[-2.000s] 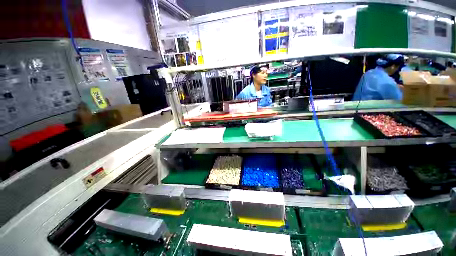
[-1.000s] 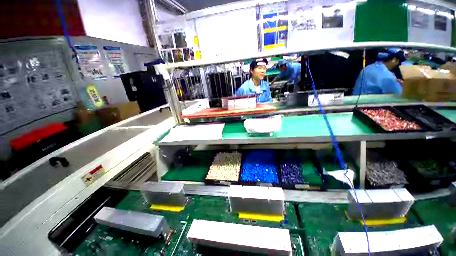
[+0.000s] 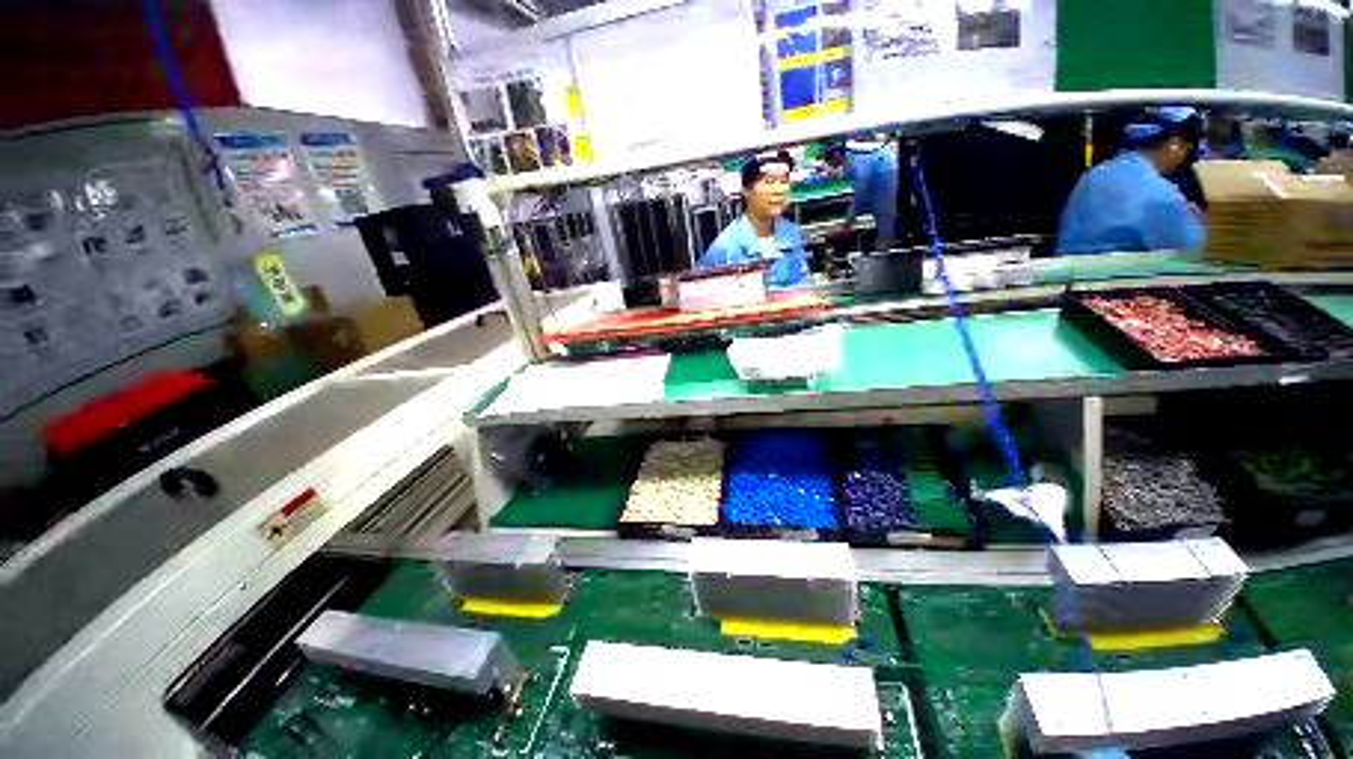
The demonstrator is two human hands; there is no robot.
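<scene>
No hand is in view. Green circuit boards [image 3: 950, 655] lie side by side across the front. Long pale heatsinks lie along them, one at left [image 3: 404, 651], one at centre [image 3: 724, 691] and one at right [image 3: 1177, 698]. Behind these stand blockier heatsinks with yellow strips at their bases, at left [image 3: 502, 572], centre [image 3: 773, 581] and right [image 3: 1147, 583]. Small upright components stand at the right end of the left long heatsink. The boards' near edges are cut off by the picture's bottom.
Bins of cream parts [image 3: 675, 484], blue parts [image 3: 779, 482] and dark purple parts [image 3: 876, 500] sit under the shelf [image 3: 920, 360]. Grey parts [image 3: 1157, 486] are at right. A red-pink tray [image 3: 1172, 328] is above. A blue cord [image 3: 972, 356] hangs in front. People in blue stand behind.
The view has shifted slightly, so the shelves sit a little higher and the boards a little further right. The blue cord has swung. A person in the background has moved. The heatsinks keep their layout.
</scene>
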